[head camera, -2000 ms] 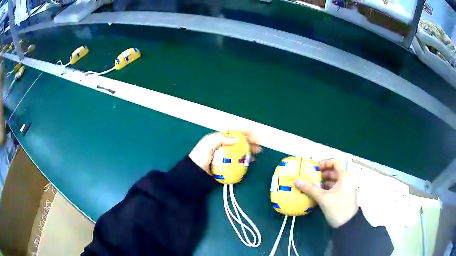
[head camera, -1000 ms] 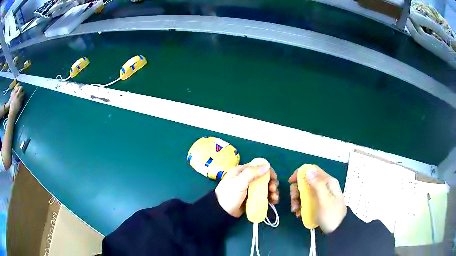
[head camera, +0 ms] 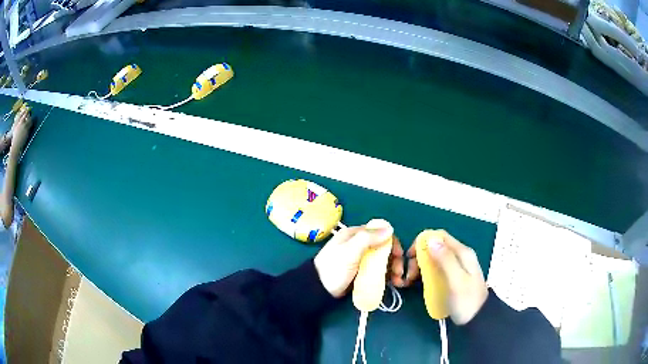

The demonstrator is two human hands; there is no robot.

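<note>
My left hand [head camera: 342, 261] is shut on a yellow electronic unit [head camera: 371, 276], held on edge with its narrow side towards me. My right hand [head camera: 460, 279] is shut on another yellow unit [head camera: 433, 276], also on edge, just to the right. The fingertips behind the two units are close together. White cords [head camera: 362, 333] hang from the lower ends of both units. A third yellow unit [head camera: 304, 211] with blue and white patches lies flat on the green bench, left of and beyond my left hand; its cord runs towards that hand.
Two yellow units [head camera: 212, 80] lie on the green conveyor beyond the pale rail [head camera: 305, 158]. White paper sheets [head camera: 538, 263] and a tinted sheet [head camera: 598, 306] lie at the right. An open carton [head camera: 92, 320] stands lower left. Another person's arm [head camera: 12, 167] is at the far left.
Over two seconds, one patterned unit came to lie on the bench, and both held units turned edge-on. Since one second ago my hands have come slightly closer together. The conveyor units have shifted right.
</note>
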